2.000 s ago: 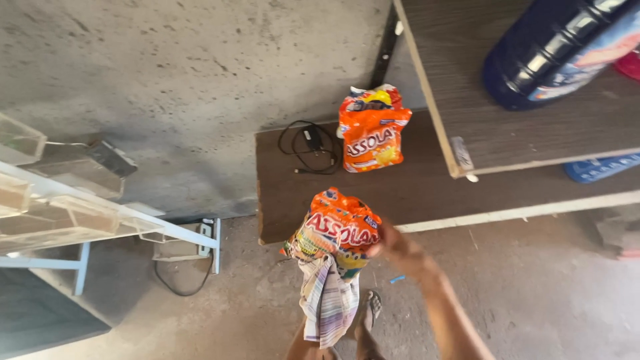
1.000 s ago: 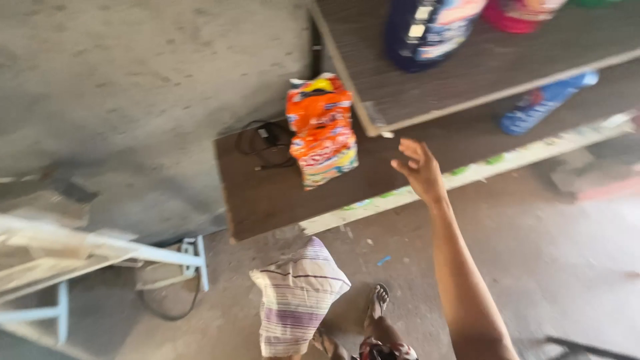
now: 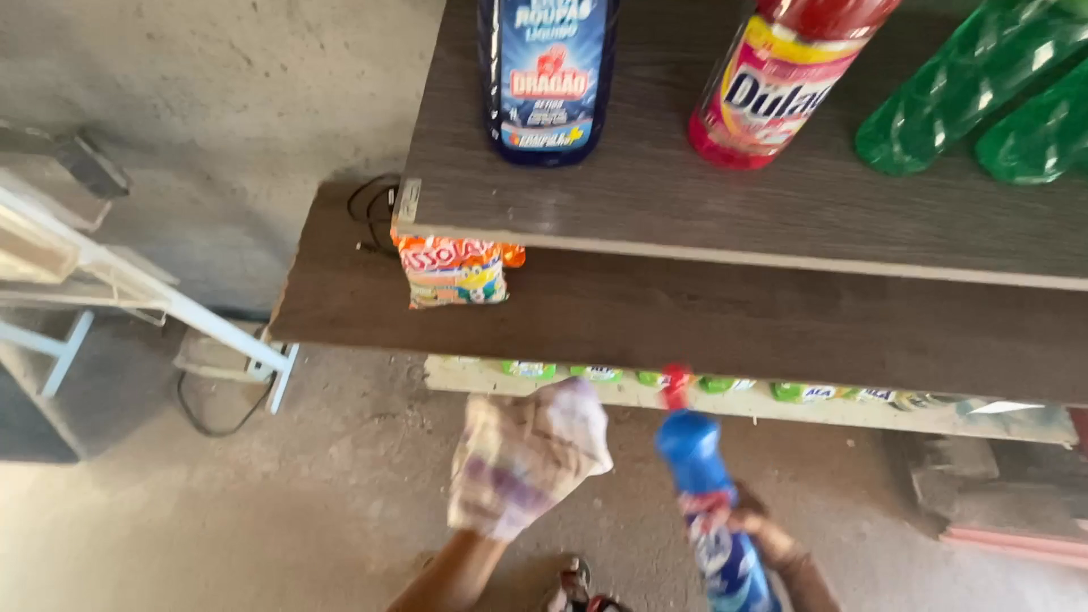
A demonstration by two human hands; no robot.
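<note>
A blue plastic bottle with a red cap [image 3: 718, 518] is gripped around its side by my right hand [image 3: 765, 531], low in front of the shelves. The bottle is tilted and somewhat blurred. To its left, a pale striped cloth [image 3: 527, 459] covers my left hand [image 3: 510, 476], so the fingers are hidden; the cloth and the bottle are apart. Above the hands, an orange detergent bag [image 3: 455, 272] rests on the lower shelf board [image 3: 680, 323], partly hidden by the upper one.
On the upper shelf board [image 3: 646, 212] stand a dark blue bottle [image 3: 548, 85], a pink bottle [image 3: 778, 93] and green bottles [image 3: 943, 102]. Green packets [image 3: 799, 391] line the lowest board. A black cable [image 3: 370, 208] lies behind the bag. At left is a white metal frame [image 3: 195, 323].
My right hand, empty one second ago, now holds the blue bottle, which lay on the lower shelf then. The bag held two seconds ago is out of my hands. The view has shifted right.
</note>
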